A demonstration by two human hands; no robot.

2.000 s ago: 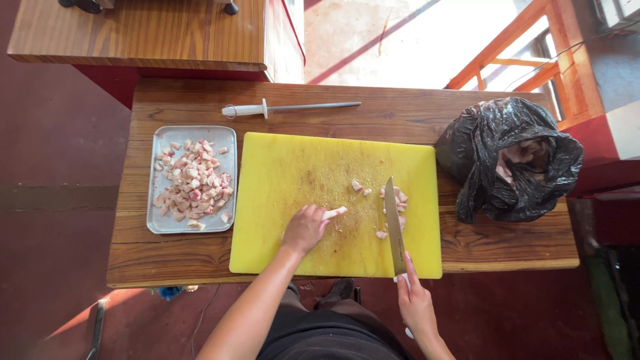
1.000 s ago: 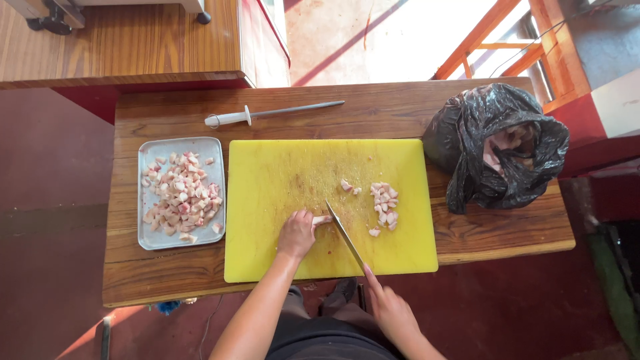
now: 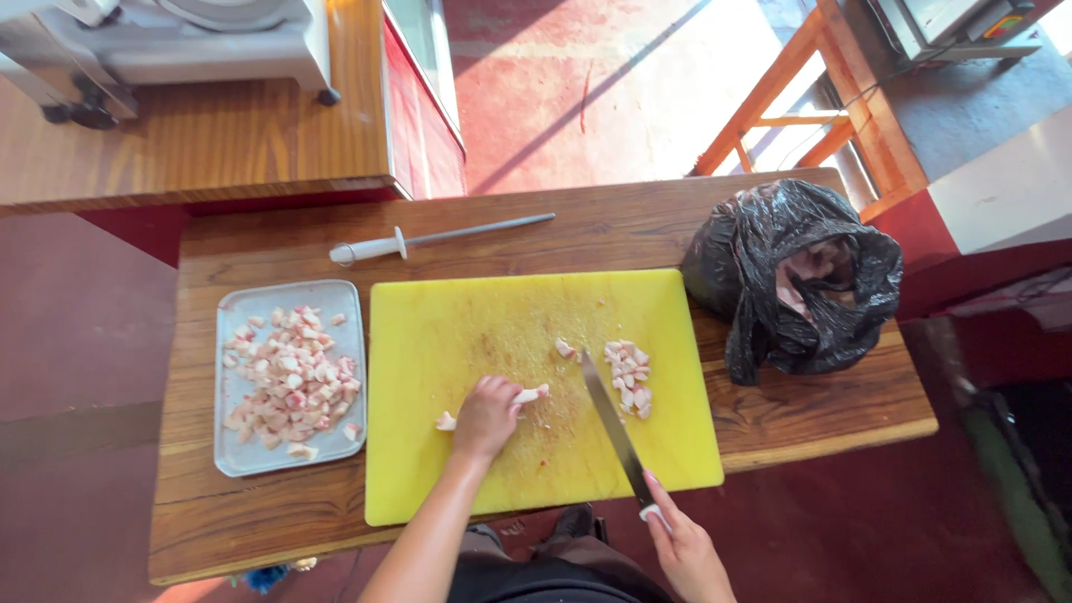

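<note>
My left hand (image 3: pixel 487 416) presses a pale strip of fatty meat (image 3: pixel 530 394) on the yellow cutting board (image 3: pixel 435 335); one end sticks out at the fingers and a pale piece lies at the hand's left. My right hand (image 3: pixel 682 540) grips the white handle of a long knife (image 3: pixel 615 427). Its blade slants up and left over the board, the tip beside a small meat piece (image 3: pixel 567 348). Just right of the blade lies a group of cut meat pieces (image 3: pixel 628 377). A metal tray (image 3: pixel 230 435) left of the board holds many diced pieces (image 3: pixel 293 377).
A honing steel with a white handle (image 3: pixel 368 249) lies behind the board. At the right of the wooden table (image 3: pixel 804 427) stands a black plastic bag (image 3: pixel 720 268) with meat inside. A metal machine (image 3: pixel 209 59) stands on the counter at the back left.
Since one second ago the knife has moved right, from the strip at my left hand to beside the cut pieces. My left hand still holds the strip.
</note>
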